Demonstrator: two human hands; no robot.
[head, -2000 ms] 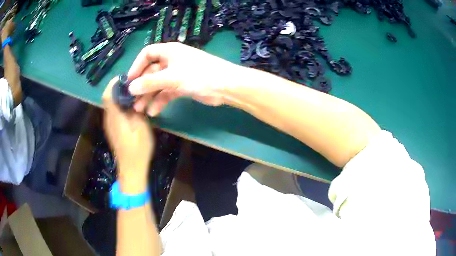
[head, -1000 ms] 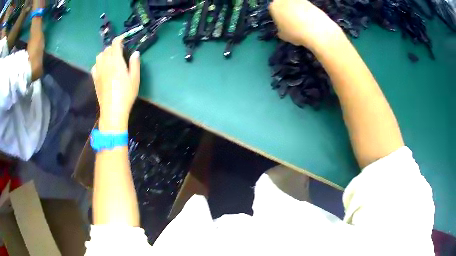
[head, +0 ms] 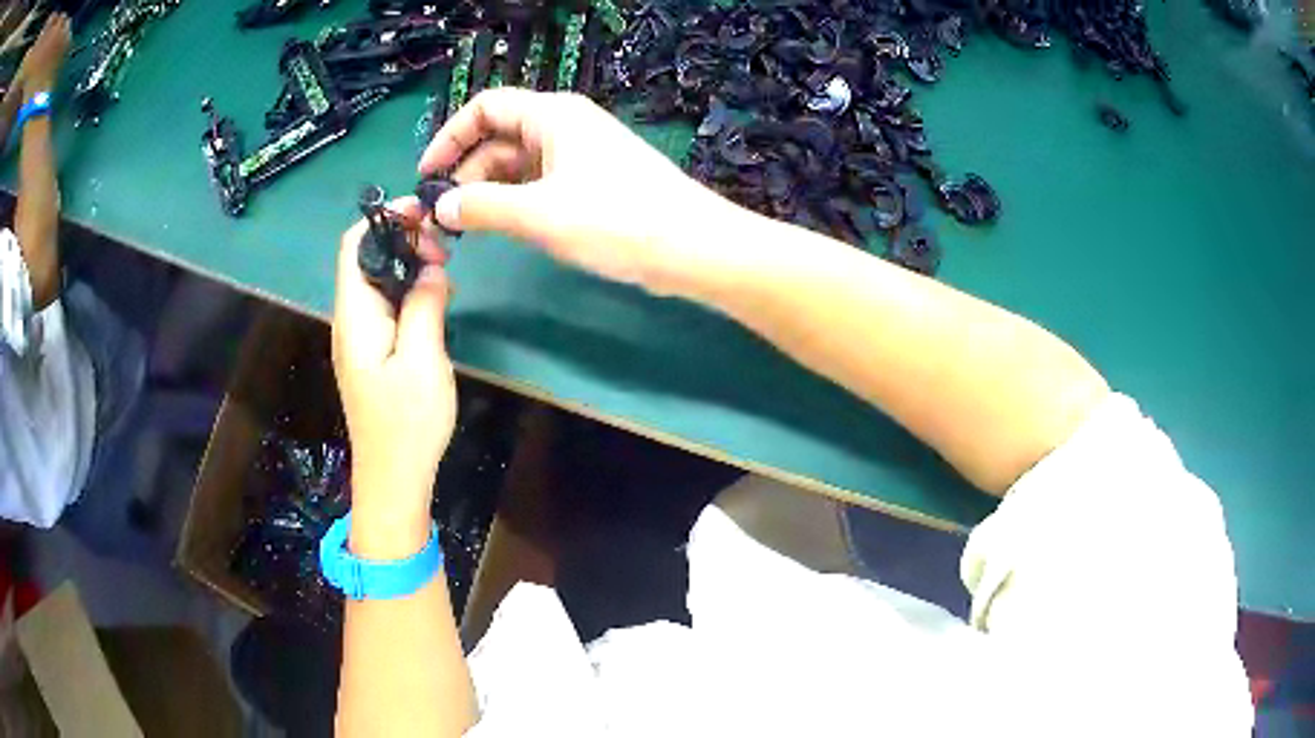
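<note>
My left hand [head: 390, 325], with a blue band at the wrist, holds a black housing [head: 387, 257] upright between thumb and fingers above the table's front edge. The housing's small round tip points up. My right hand [head: 555, 188] pinches a small dark curved cover [head: 437, 195] just right of the housing's top. Whether the two parts touch I cannot tell. A large heap of black curved covers [head: 808, 130] lies right of centre. Housings with green strips [head: 310, 137] lie left of centre at the back.
The green table [head: 1154, 361] has a pale front edge. Below it is an open carton [head: 209, 498] of dark shiny parts. Another carton flap [head: 72, 663] shows at lower left. Another person's arm [head: 39, 188] with a blue band is at far left.
Since one second ago my right hand has come left from the cover heap with a cover. My left hand has lifted a housing from the left pile. The view has shifted.
</note>
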